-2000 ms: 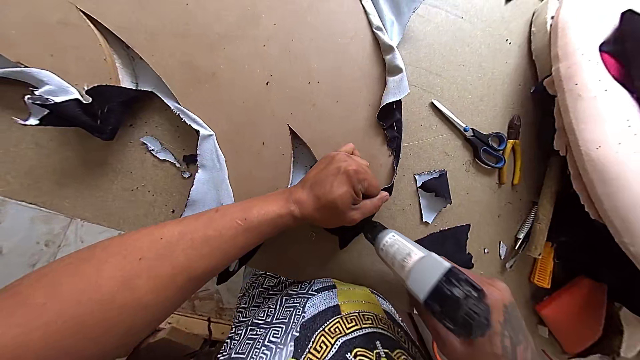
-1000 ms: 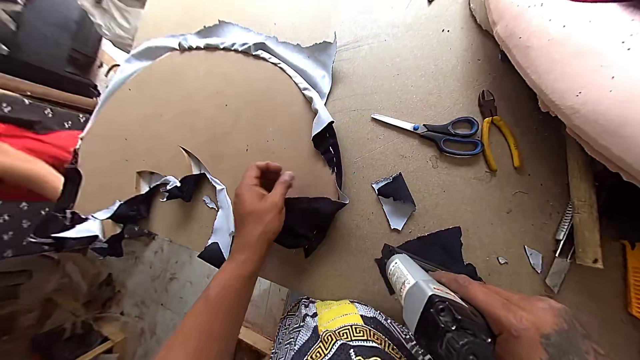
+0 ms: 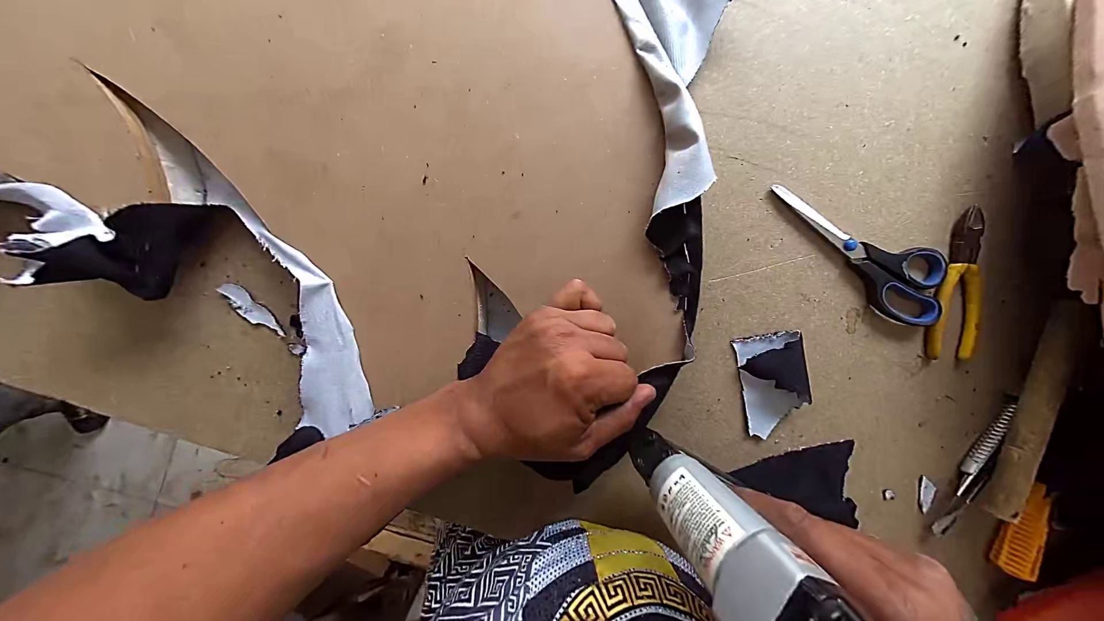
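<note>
My left hand (image 3: 565,388), curled in a fist, presses on the edge of a brown board (image 3: 414,155) and grips a strip of black fabric (image 3: 660,388). My right hand (image 3: 862,552), at the lower right, holds a grey and black power tool (image 3: 716,535) bearing a label; its dark tip touches or nearly touches the black fabric beside my left thumb. What kind of tool it is, I cannot tell. Grey-white fabric (image 3: 686,147) is folded along the board's right edge. More grey-white fabric (image 3: 328,345) with black parts lines the cut-out edge at left.
Scissors (image 3: 862,250) with blue and black handles lie beside yellow-handled pliers (image 3: 966,285) on the worktable (image 3: 828,112). Fabric scraps (image 3: 772,379) lie nearer me. A utility knife (image 3: 979,457), a wooden strip (image 3: 1035,414) and an orange comb-like piece (image 3: 1022,535) are at right, below pale padding (image 3: 1088,155).
My left hand has gone from raised and loosely curled to pressing on the fabric at the board's edge. The tool in my right hand has moved up to that fabric. The view has shifted.
</note>
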